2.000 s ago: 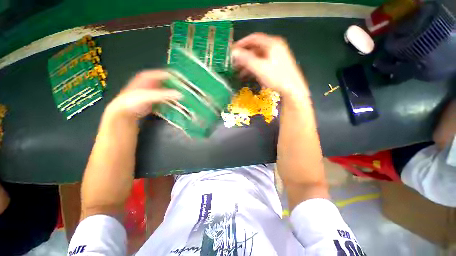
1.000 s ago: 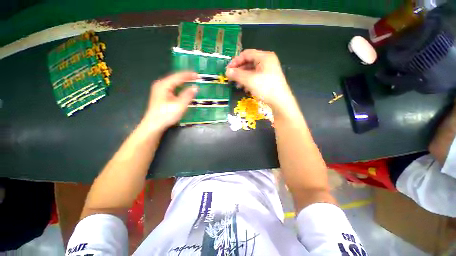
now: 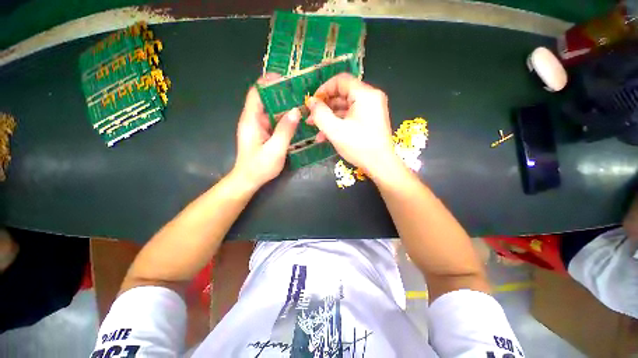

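My left hand [image 3: 262,136] holds a green PCB panel [image 3: 281,94] by its left side, tilted, with the thumb on its face. My right hand [image 3: 350,119] pinches a small yellow part [image 3: 309,102] at the panel's middle, near the left thumb. The right hand hides part of the panel. A loose pile of yellow parts [image 3: 411,134], some with white sides, lies right of and partly behind my right wrist. A stack of unfilled panels [image 3: 280,43] lies just beyond the held panel.
A stack of filled panels [image 3: 120,87] is at left. At right are a stray yellow piece [image 3: 502,139], a phone [image 3: 537,150], a white oval object [image 3: 547,69] and a dark ribbed housing [image 3: 612,98]. Parts of people show at both sides, including a sleeve [image 3: 612,262].
The panel, flat on the bench a second ago, is now gripped and tilted in my left hand. My right fingers have closed in at its middle. The whole view has shifted slightly.
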